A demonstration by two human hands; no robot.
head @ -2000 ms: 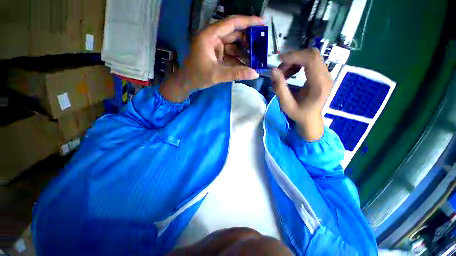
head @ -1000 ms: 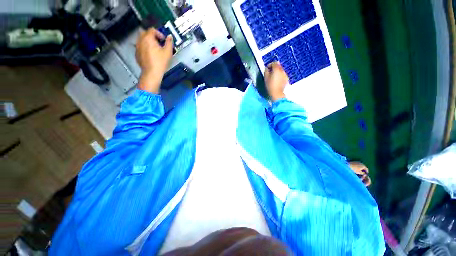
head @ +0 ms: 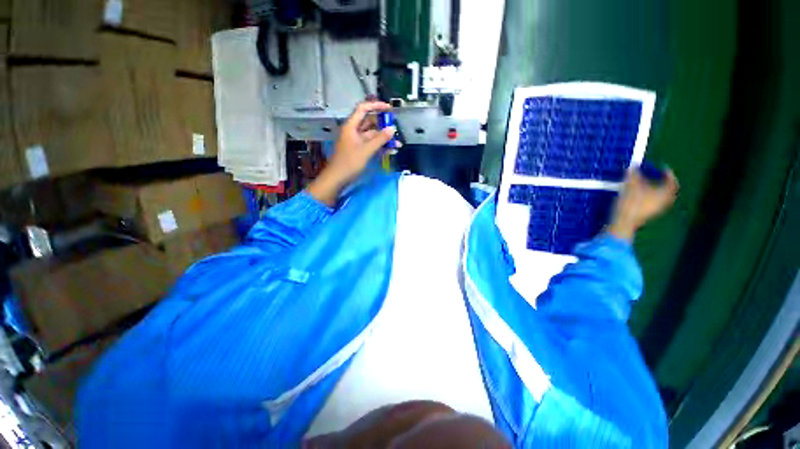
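My left hand [head: 360, 140] is in front of the machine's front panel and holds a small dark-blue part [head: 389, 128] in its fingertips. My right hand [head: 645, 200] is at the right edge of the white tray [head: 583, 91], over the green conveyor. It is blurred and has a dark-blue part [head: 652, 172] at its fingertips. The tray holds two blocks of blue parts [head: 575, 136] in tight rows, and its near end shows white. The right hand and sleeve cover part of the tray's right side.
The machine base [head: 307, 79] is ahead, with a red button [head: 452, 134] on its front panel and a thin pointed tool [head: 360, 77] on top. Off-white stacked sheets [head: 246, 105] stand left of it. Brown cartons [head: 96, 114] fill the left. The green conveyor [head: 702, 131] runs at right.
The view has turned. My left hand has moved back from the machine's fixture and shows a blue part. My right hand has moved from the tray's near left side to its right edge, with a part.
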